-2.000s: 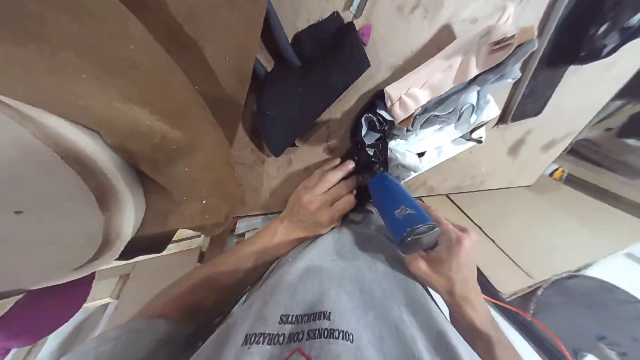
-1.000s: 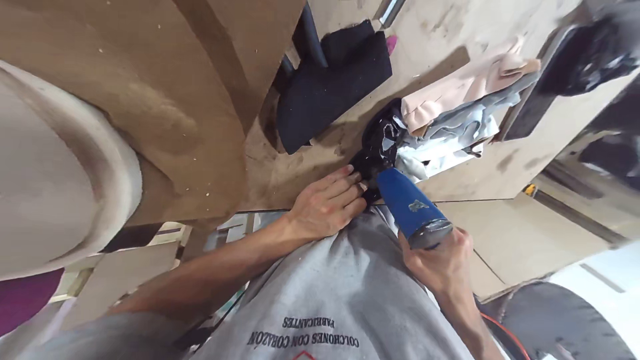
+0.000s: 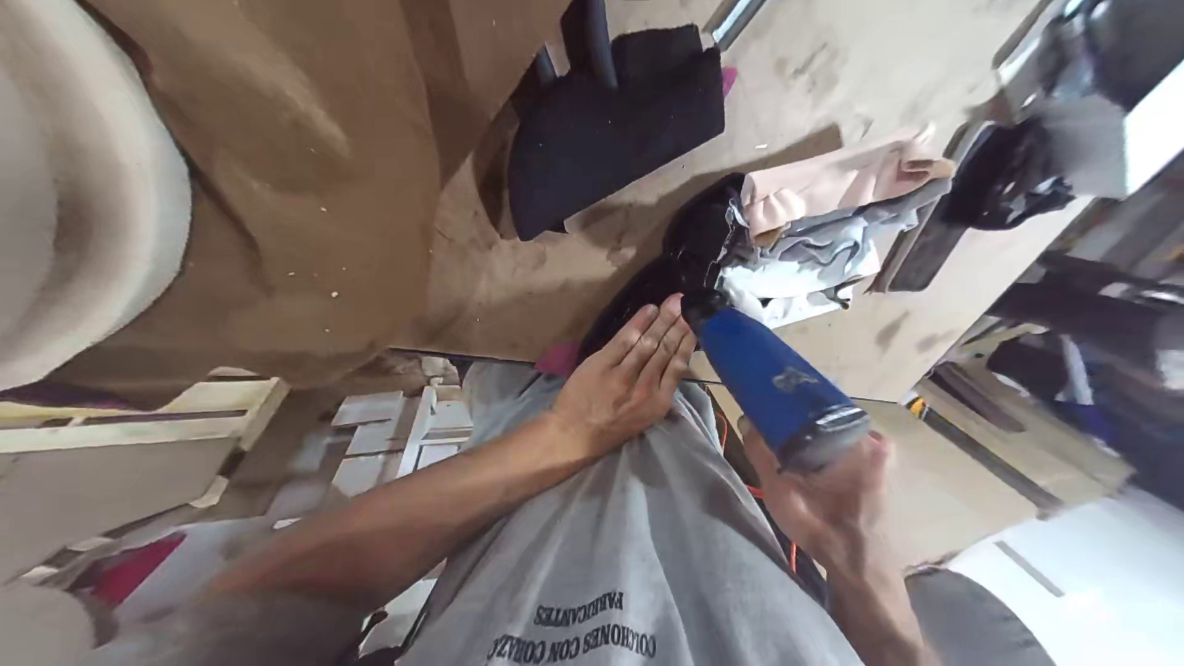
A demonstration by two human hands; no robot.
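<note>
My left hand (image 3: 629, 379) lies nearly flat, fingers close together, on shiny black material (image 3: 638, 296) at the table edge. My right hand (image 3: 828, 490) is wrapped around the rear part of a blue handheld power tool (image 3: 772, 379). The tool's dark front end touches or hovers just above the black material, beside my left fingertips; the exact contact is hidden. Just beyond the tool lies a pile of folded fabric, pink (image 3: 832, 190) on top with grey and white (image 3: 795, 273) below. Part of the black material bunches up against this pile.
Black padded pieces (image 3: 620, 129) rest on the wooden tabletop (image 3: 546, 296). Brown material (image 3: 305, 185) covers the left part, with a large round pale cushion-like piece (image 3: 83, 185) at far left. Wooden frames (image 3: 176, 416) stand below. An orange cord (image 3: 794, 555) hangs by my right forearm.
The black material now reaches farther along the table edge beside my left hand, and a bit of pink shows there. Both hands stay close to their earlier places, the tool still in my right.
</note>
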